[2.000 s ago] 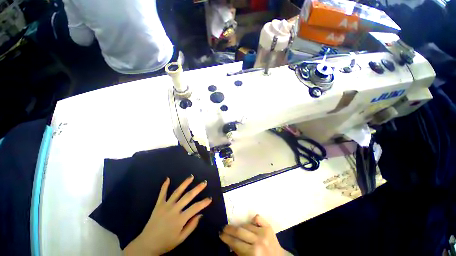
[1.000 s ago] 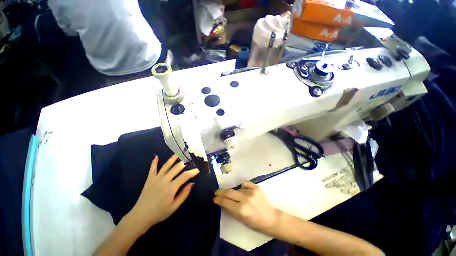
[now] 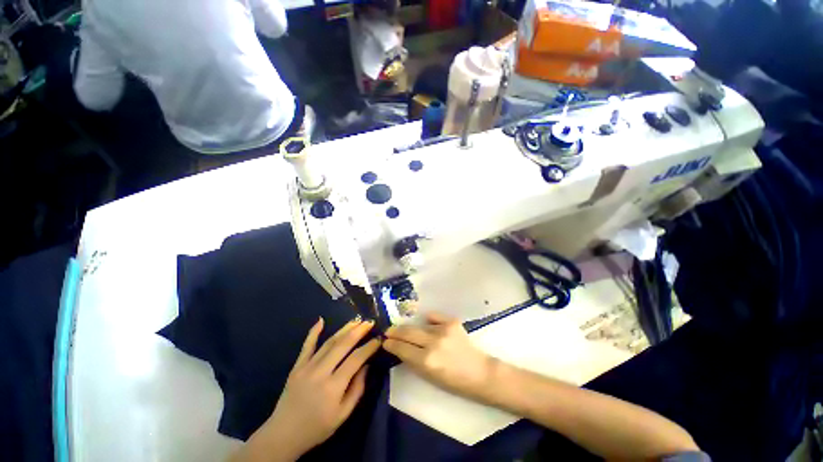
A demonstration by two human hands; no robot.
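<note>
A dark garment piece [image 3: 257, 311] lies on the white table, left of and under the needle end of the white sewing machine [image 3: 505, 189]. My left hand [image 3: 325, 388] lies palm down on the cloth, fingers spread a little, fingertips just in front of the presser foot area. My right hand [image 3: 442, 354] is to its right, its fingertips pinching the cloth's right edge close to the needle. The fingertips of both hands nearly meet. The needle and presser foot are mostly hidden and too small to make out.
Black shears [image 3: 549, 278] lie under the machine arm. Dark strips [image 3: 651, 302] hang at the bed's right end. Dark cloth heaps lie at right [image 3: 722, 361] and far left. Orange and white cartons [image 3: 568, 45] and a pale thread cone [image 3: 474, 90] stand behind. A person in a white shirt is at upper left.
The cloth has moved away from me under the machine head. Both hands have moved forward to the needle area, and my left hand has come closer to my right hand.
</note>
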